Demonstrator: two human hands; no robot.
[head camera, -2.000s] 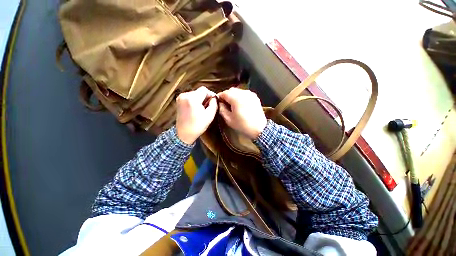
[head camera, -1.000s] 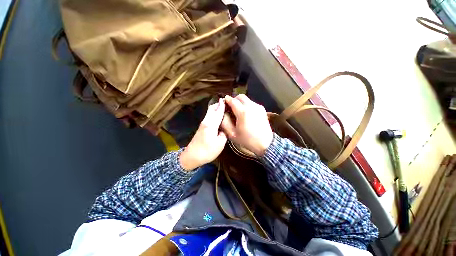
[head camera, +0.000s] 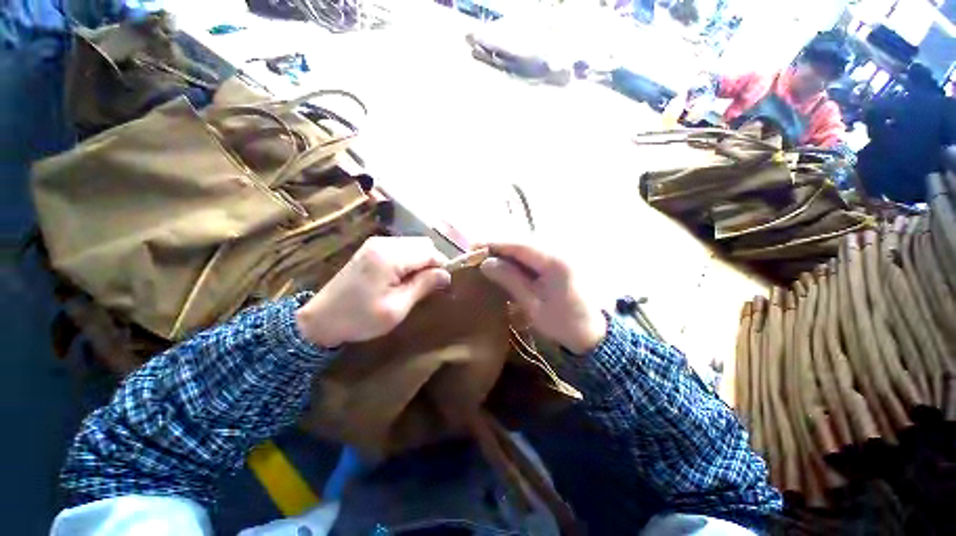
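Note:
A tan-brown handbag (head camera: 419, 361) hangs from my hands over my lap, its side towards me. My left hand (head camera: 379, 288) pinches the bag's top edge between thumb and fingers, near a small pale tan piece (head camera: 466, 259) at that edge. My right hand (head camera: 545, 293) pinches the same edge from the right, close to my left fingertips. A thin pale-edged line, perhaps the zipper, hangs below my right hand. Brown handle straps lie low over the dark apron. What lies under my fingertips is hidden.
Stacked tan bags (head camera: 157, 209) with loops are at left. A bright white table (head camera: 440, 115) is ahead. A row of brown folded parts (head camera: 839, 356) is at right. More bags (head camera: 744, 199) lie before a person in red (head camera: 786, 99). A hammer head (head camera: 627, 306) shows partly beside my right sleeve.
The view has tilted up, showing more table and a person. The bag has been raised and turned, its tan side now facing me. Both hands still pinch its edge.

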